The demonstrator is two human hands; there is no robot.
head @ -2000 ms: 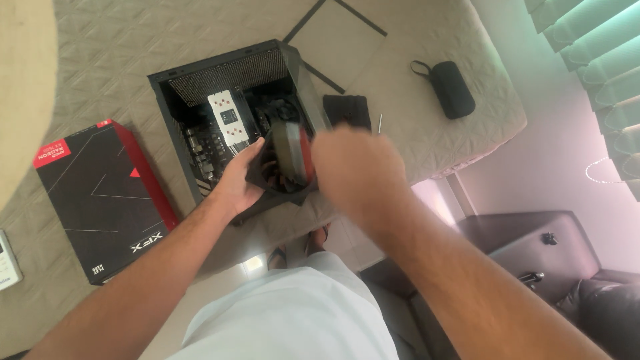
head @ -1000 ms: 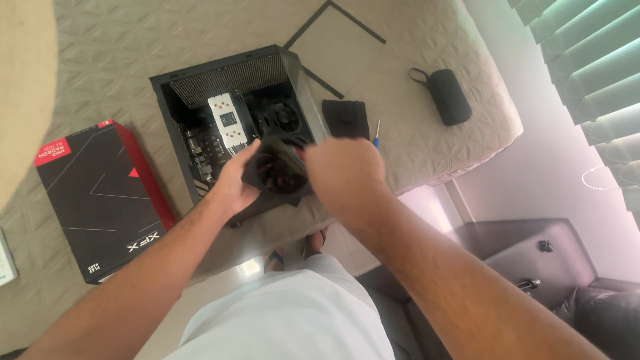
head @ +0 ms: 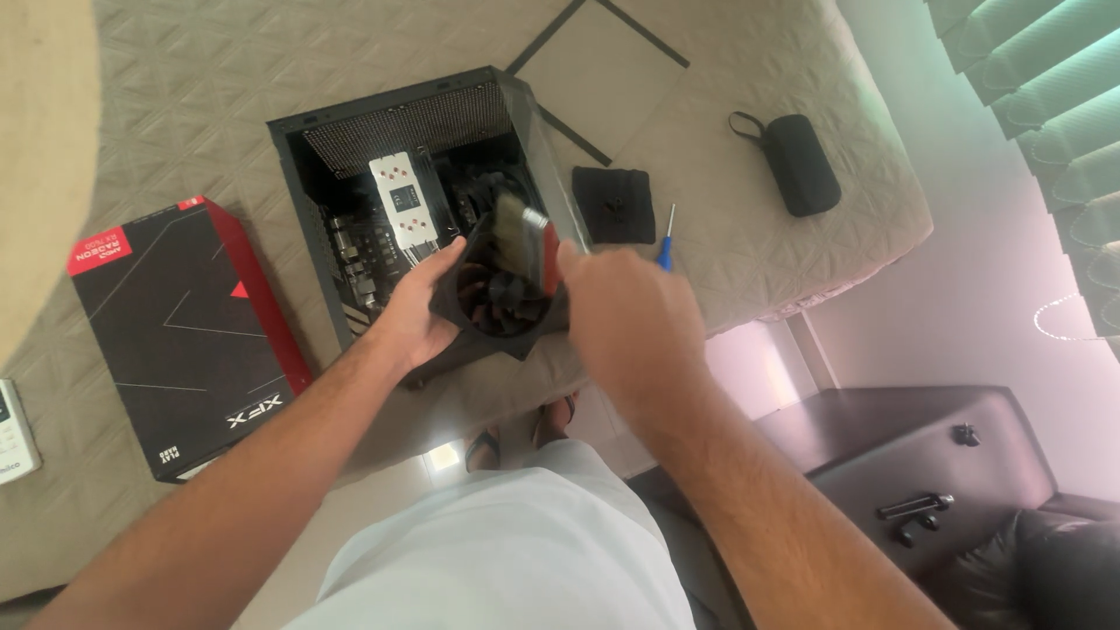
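My left hand (head: 420, 319) grips the left edge of a black computer case fan (head: 503, 302), held over the near side of an open black PC case (head: 385, 103). In my right hand (head: 634, 324) is a flat paintbrush (head: 549, 254) with a red handle and pale bristles, blurred, its bristles at the fan's upper part. Inside the case, a white-topped CPU cooler (head: 404, 199) stands over the motherboard (head: 359, 258). Another dark fan shows partly behind the brush. My fingers hide part of the held fan's frame.
A graphics card box (head: 184, 341) lies left of the case on the quilted bed. To the right are a side panel (head: 604, 74), a black cloth (head: 612, 206) with small dark items, a blue screwdriver (head: 668, 241) and a black pouch (head: 801, 164). The bed's edge is just below the case.
The fan, steeply tilted two seconds ago, now shows more of its face. My right hand has shifted, and the brush has come back into clear view at the fan's upper part.
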